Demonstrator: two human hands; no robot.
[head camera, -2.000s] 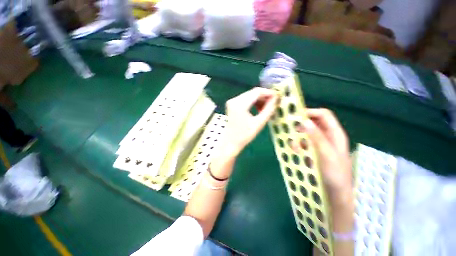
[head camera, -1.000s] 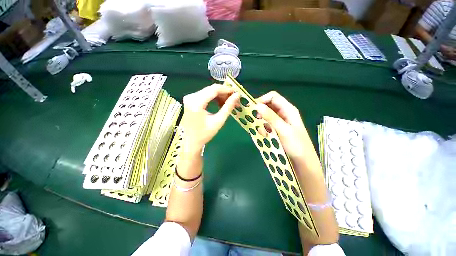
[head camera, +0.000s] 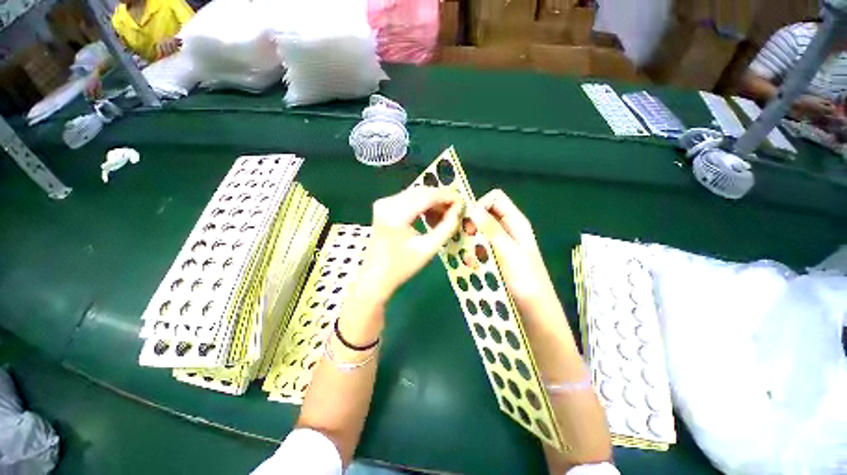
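Observation:
A long yellowish punched sheet (head camera: 493, 320) with columns of round holes is held up above the bench, tilted, its upper end pointing away from me. My left hand (head camera: 409, 237) pinches at the sheet near its upper part, thumb and finger together at a hole. My right hand (head camera: 504, 243) grips the sheet's right edge, with fingers partly behind it and showing through holes. Whether a ring scrap is between my left fingertips is too small to tell.
At left lie a fanned unfilled sheet stack (head camera: 218, 246) and separate unfilled sheets (head camera: 320, 301). At right are a filled sheet stack (head camera: 627, 343) and a clear plastic bag (head camera: 743, 343). Ribbed fan-like parts (head camera: 379, 141), white bags (head camera: 327, 51) and two people are across the green bench (head camera: 483, 121).
The left hand's pinch has moved from the sheet's top end to lower down it, and the top rows of holes now show above my fingers. The view has steadied and shifted.

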